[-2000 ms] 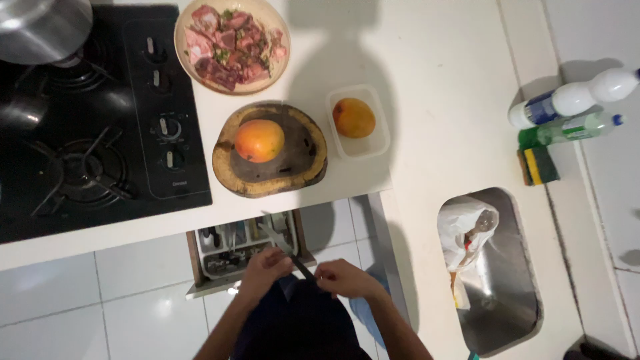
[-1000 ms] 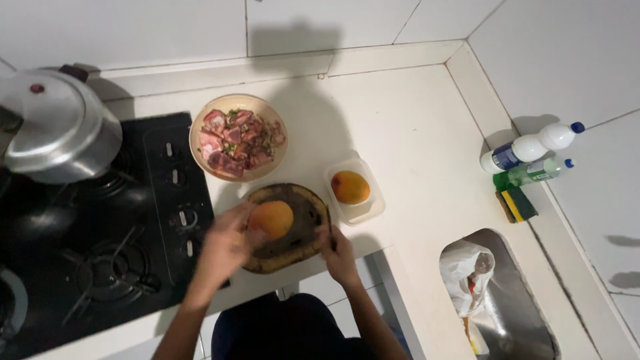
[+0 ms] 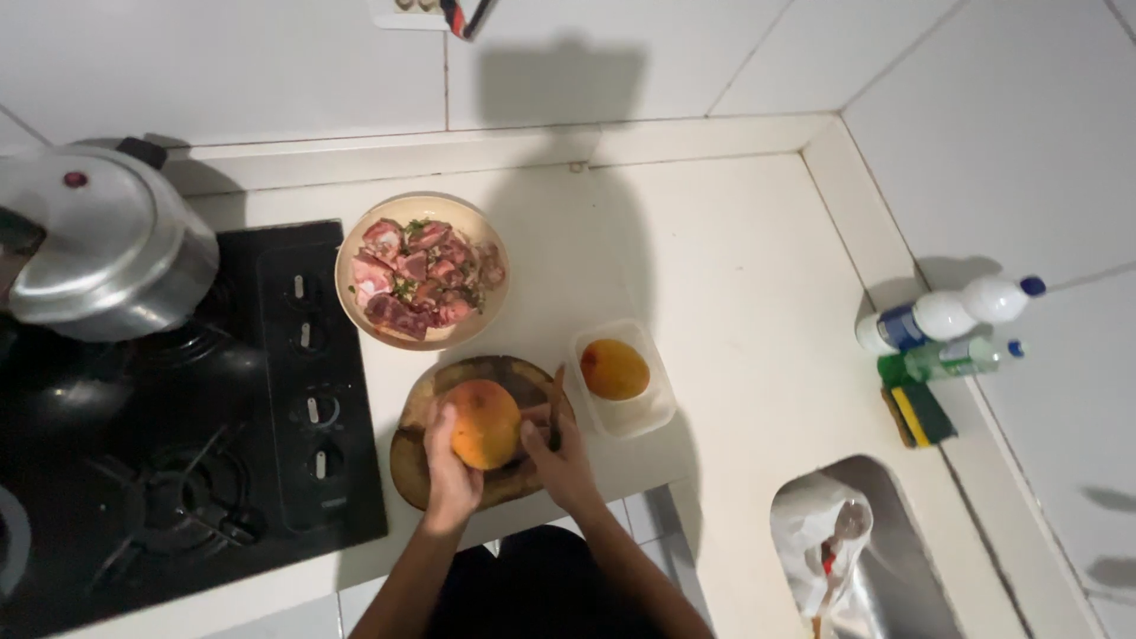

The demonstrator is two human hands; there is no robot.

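My left hand (image 3: 451,466) grips a mango (image 3: 485,424) from its left side, above a wooden cutting board (image 3: 410,461). On the mango's right, my right hand (image 3: 559,457) holds a knife (image 3: 557,399), its blade pointing up and away from me; the handle is mostly hidden by the fingers. A second mango (image 3: 614,369) lies in a white plastic container (image 3: 652,410) just right of the board. Behind the board is a round bowl (image 3: 351,302) of raw meat pieces (image 3: 428,273) with chopped green herbs.
A black gas cooktop (image 3: 293,257) with a metal pressure cooker (image 3: 115,240) stands left. Toward the right are a white bottle (image 3: 945,315), a green bottle (image 3: 954,358), a sponge (image 3: 919,415), and a sink (image 3: 896,568) holding a plastic bag (image 3: 812,532).
Two seconds ago both hands were over the open drawer, the knife between them, and the mango lay on the board. Now both hands are at the mango and the drawer is out of view. The view has shifted.
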